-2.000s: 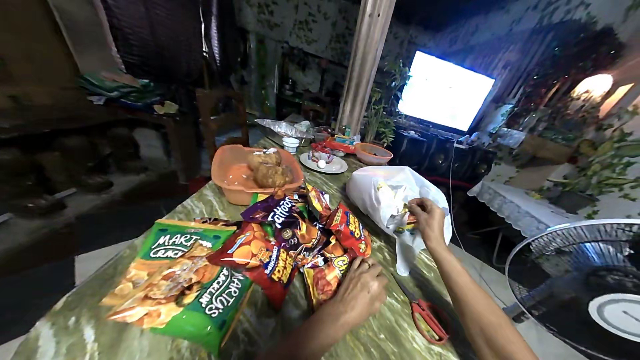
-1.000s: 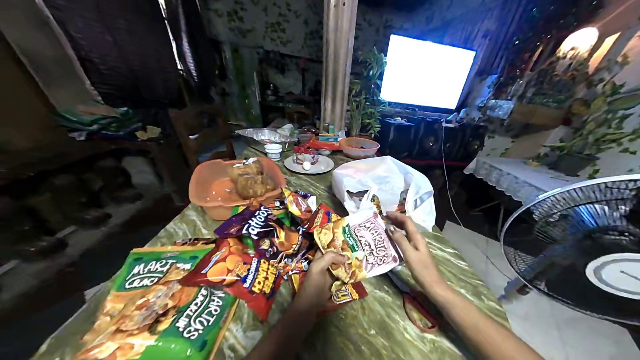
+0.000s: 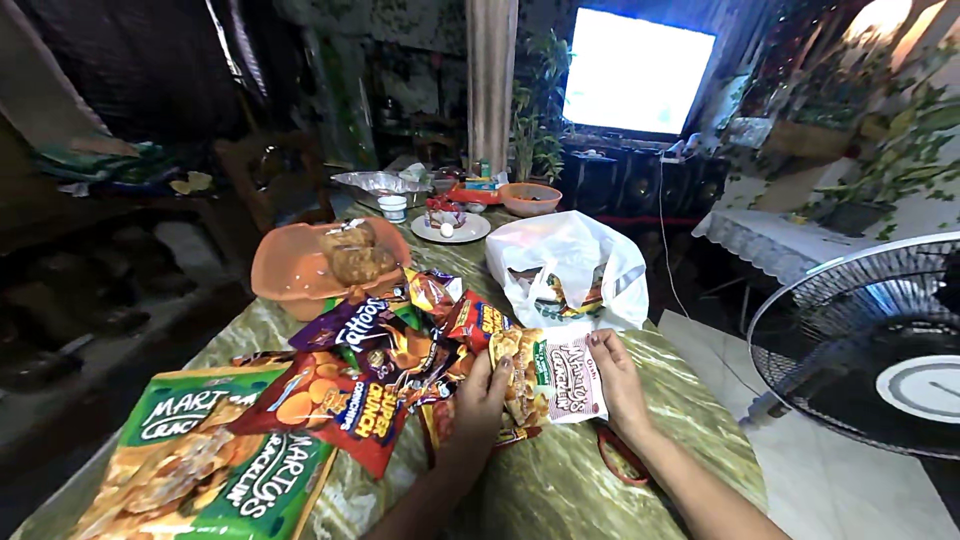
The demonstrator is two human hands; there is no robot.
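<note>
Between my two hands is a small pink-and-white Marty's Cracklin' snack bag [image 3: 559,375], its printed front facing up. My left hand [image 3: 484,397] grips its left edge, and my right hand [image 3: 619,379] pinches its right edge. Left of it lies a heap of snack bags, among them a red Super Crunch bag [image 3: 322,409], a purple Tattoos bag [image 3: 352,326] and a small red bag [image 3: 476,321]. A large green Marty's Cracklin' bag [image 3: 202,457] lies at the front left. Behind my hands stands a white plastic bag [image 3: 566,240] with packets inside. Red scissor handles [image 3: 621,457] show partly under my right wrist.
An orange plastic basin [image 3: 289,262] holds a bag of brown food. Further back on the marbled table [image 3: 697,420] are a plate [image 3: 480,227], a white cup [image 3: 392,208], a foil tray [image 3: 367,187] and an orange bowl [image 3: 531,199]. A fan [image 3: 862,337] stands at the right.
The small pink-and-white bag has come into both hands; two seconds ago my right hand was at the plastic bag's opening and my left on the heap. The view has shifted.
</note>
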